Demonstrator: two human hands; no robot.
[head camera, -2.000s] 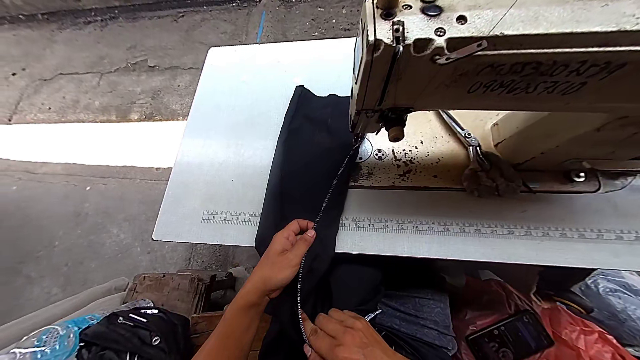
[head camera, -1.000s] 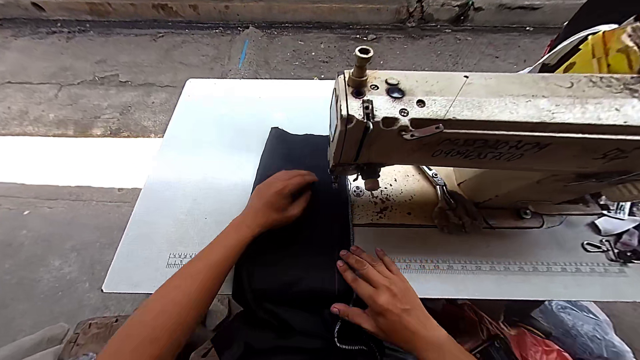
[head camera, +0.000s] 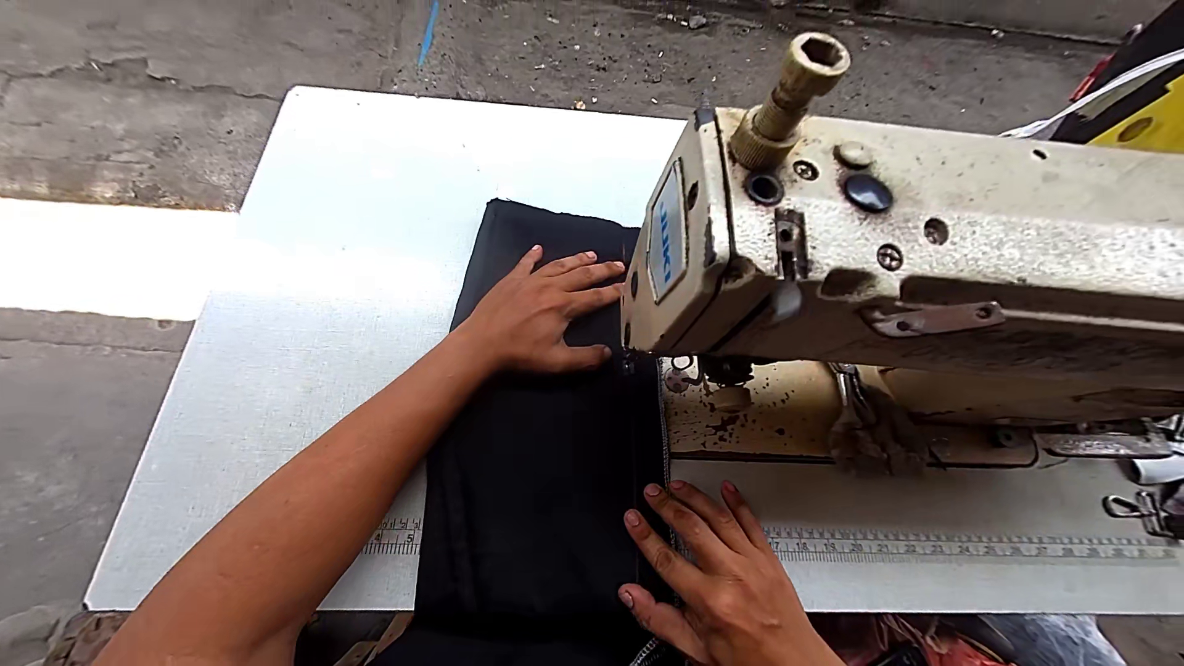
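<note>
A long piece of black fabric (head camera: 536, 481) lies on the white sewing table (head camera: 370, 222), its overlocked right edge beside the needle area of a Juki sewing machine (head camera: 925, 222). My left hand (head camera: 546, 314) rests flat on the upper part of the fabric, fingers spread, the fingertips close to the machine head. Nearer the table's front edge, my right hand (head camera: 717, 573) lies spread over the fabric's right edge, some fingers on the cloth and others over the table. The needle and presser foot are mostly hidden by the machine head.
A printed ruler scale (head camera: 925, 548) runs along the table's front. Beside the machine arm's base lie a metal tool and a rag (head camera: 874, 439). Small metal items (head camera: 1147, 509) are at the far right. A yellow and black item (head camera: 1147, 120) stands behind the machine.
My left hand has moved from the fabric's lower edge up beside the machine head. My right hand has gone from below the table edge onto the fabric's right side. Both hands have opened flat.
</note>
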